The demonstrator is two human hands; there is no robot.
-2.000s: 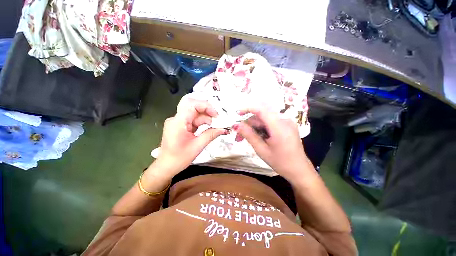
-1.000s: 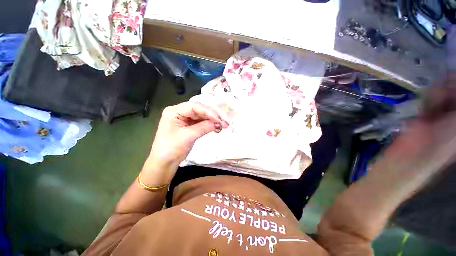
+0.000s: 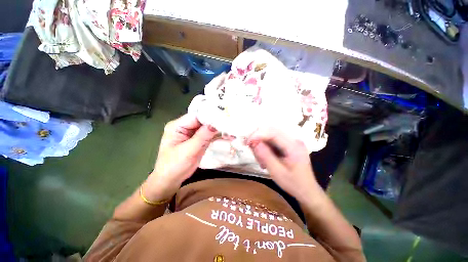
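A white garment with pink-red flowers [image 3: 264,97] lies over the lap, its upper part overexposed. My left hand [image 3: 182,143] pinches the garment's edge between thumb and fingers, left of its middle. My right hand [image 3: 279,151] is at the same edge, a little to the right, with thumb and index fingertips pressed together. A small dark thing shows in the right palm, too blurred to name. The needle, thread and any button between the fingertips are too small to make out.
A table with a white area [image 3: 246,20] and drawer [image 3: 190,38] is ahead. Loose small bits [image 3: 365,28] lie on its grey part, near black straps [image 3: 436,20]. Floral garments [image 3: 87,33] are heaped at left above a blue garment [image 3: 43,134].
My right hand has come back from the far right to the garment beside my left hand. My left hand has shifted slightly down and left, and the cloth is gathered differently.
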